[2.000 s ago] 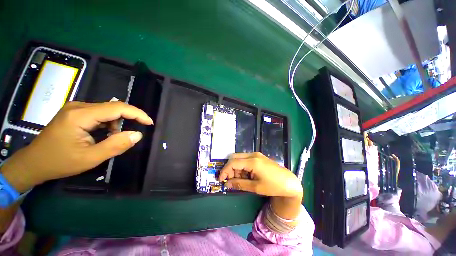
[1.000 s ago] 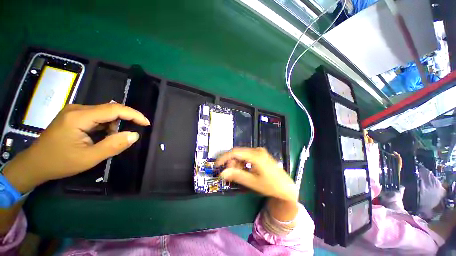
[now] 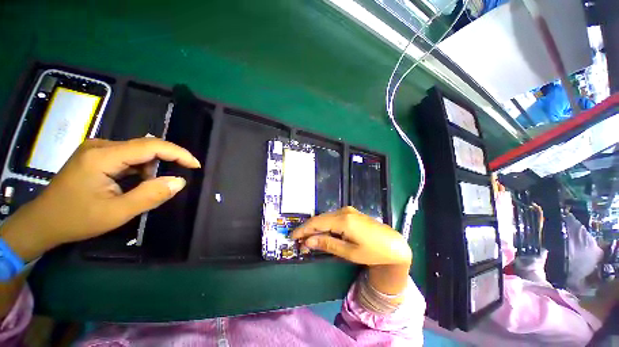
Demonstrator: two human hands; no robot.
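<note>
An opened phone with mainboard (image 3: pixel 296 183) lies in the black phone tray (image 3: pixel 209 196), its pale battery facing up. My right hand (image 3: pixel 349 237) has thumb and forefinger at the phone's lower part, over the circuitry; whether they pinch a small part is hidden. My left hand (image 3: pixel 112 186) hovers over the tray's left half, fingers apart, holding nothing. A slim silver-edged part (image 3: pixel 165 129) stands on edge beside its fingertips. A middle frame with a yellow-edged battery (image 3: pixel 62 130) lies at the far left, partly behind my left hand.
A dark phone (image 3: pixel 367 183) lies in the right slot. A black tray with several pale units (image 3: pixel 480 200) stands at right. A white cable (image 3: pixel 415 146) hangs between the trays. A metal-edged conveyor (image 3: pixel 380 30) runs at the upper right. Other workers' pink sleeves (image 3: pixel 533 308) show at right.
My right hand lifted slightly from the phone's lower part and has come back down to it with fingertips closer together. My left hand has hardly moved; the view shifted slightly.
</note>
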